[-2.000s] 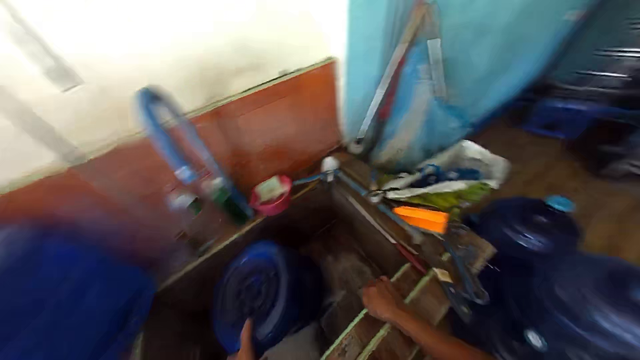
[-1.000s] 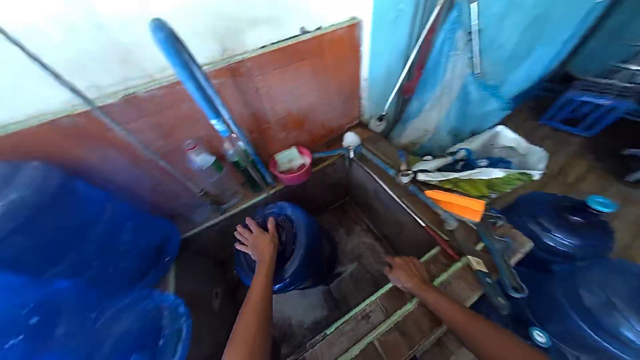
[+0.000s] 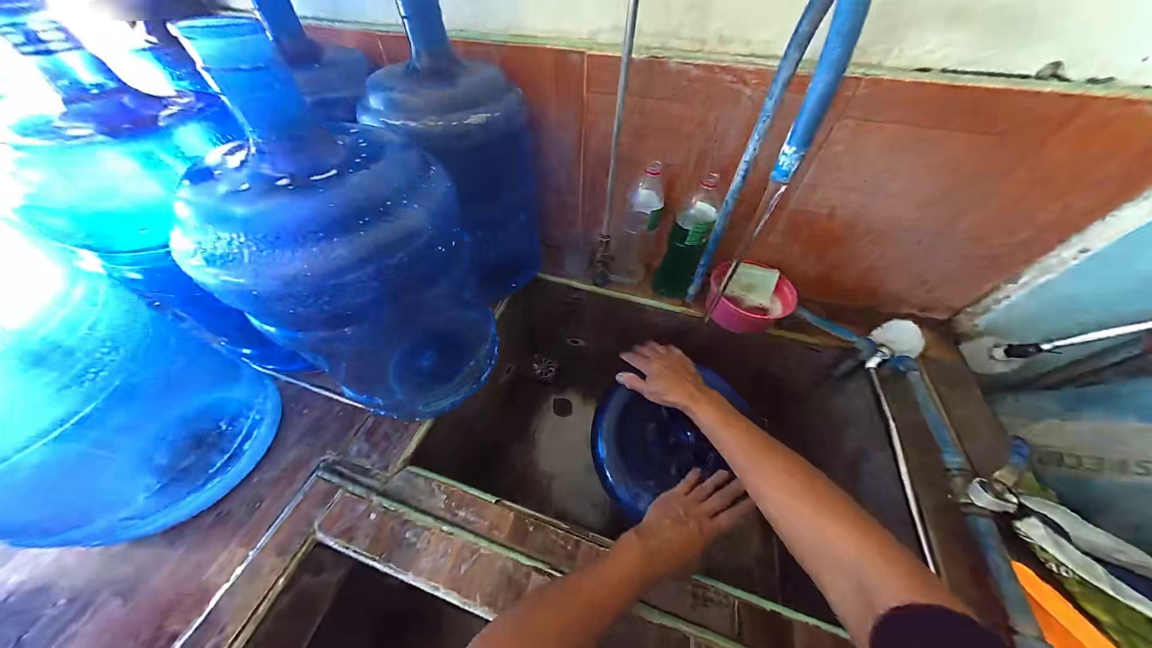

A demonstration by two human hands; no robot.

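Note:
A round blue plastic water jug (image 3: 643, 441) lies low in the dark tiled basin (image 3: 486, 441), its round end facing up. My right hand (image 3: 668, 376) rests over its far rim with the fingers spread. Nearer to me, my left hand (image 3: 691, 515) is at the jug's near edge, fingers apart; whether it presses on the jug cannot be told. A thin stream of water runs from the blue pipe (image 3: 789, 162) behind the basin. A pink bowl (image 3: 752, 297) with a pale block stands on the basin's back ledge.
Several large blue water jugs (image 3: 333, 243) stand at the left, some upside down. A green bottle (image 3: 686, 247) and a clear bottle (image 3: 644, 202) stand by the tiled wall. Blue pipes (image 3: 940, 423) run along the right ledge, near an orange object (image 3: 1057, 612).
My right hand has moved from the basin's tiled divider to the jug's far rim. My left hand has shifted to the jug's near edge. The view has swung left.

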